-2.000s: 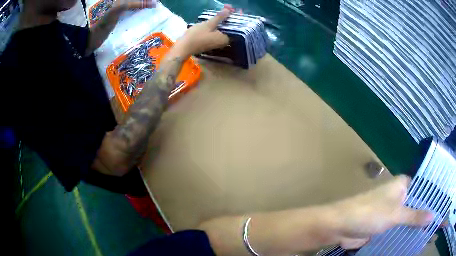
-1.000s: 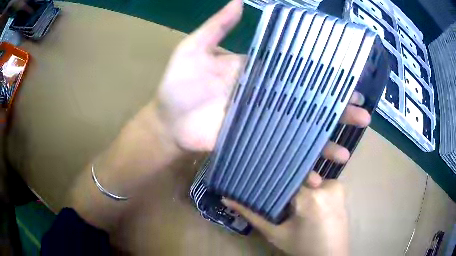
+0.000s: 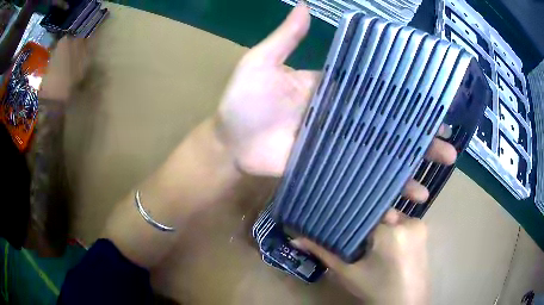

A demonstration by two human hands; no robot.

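Observation:
A stack of several phone middle frames (image 3: 376, 131) is held up tilted, its silver slotted edges facing me. My right hand (image 3: 393, 238) grips it from below and the right, fingers round the far side. My left hand (image 3: 268, 107) is at the stack's left side, palm up with the thumb apart; its fingertips are hidden behind the stack, so its hold cannot be told. A second stack of frames (image 3: 292, 256) lies on the tan board (image 3: 155, 89) below, partly hidden by the held stack and my right hand.
A neighbour's blurred forearm (image 3: 51, 173) is at the left by an orange tray (image 3: 21, 101) of small metal parts. More frames (image 3: 74, 15) stand at the far left. A loaded blister tray (image 3: 504, 113) is at the right, with stacked trays (image 3: 540, 89) beyond.
The wearer's hands came from the lower right to the middle with a stack of frames. Since one second ago, hands and stack sit slightly further right in view, and the neighbour's arm has come into view.

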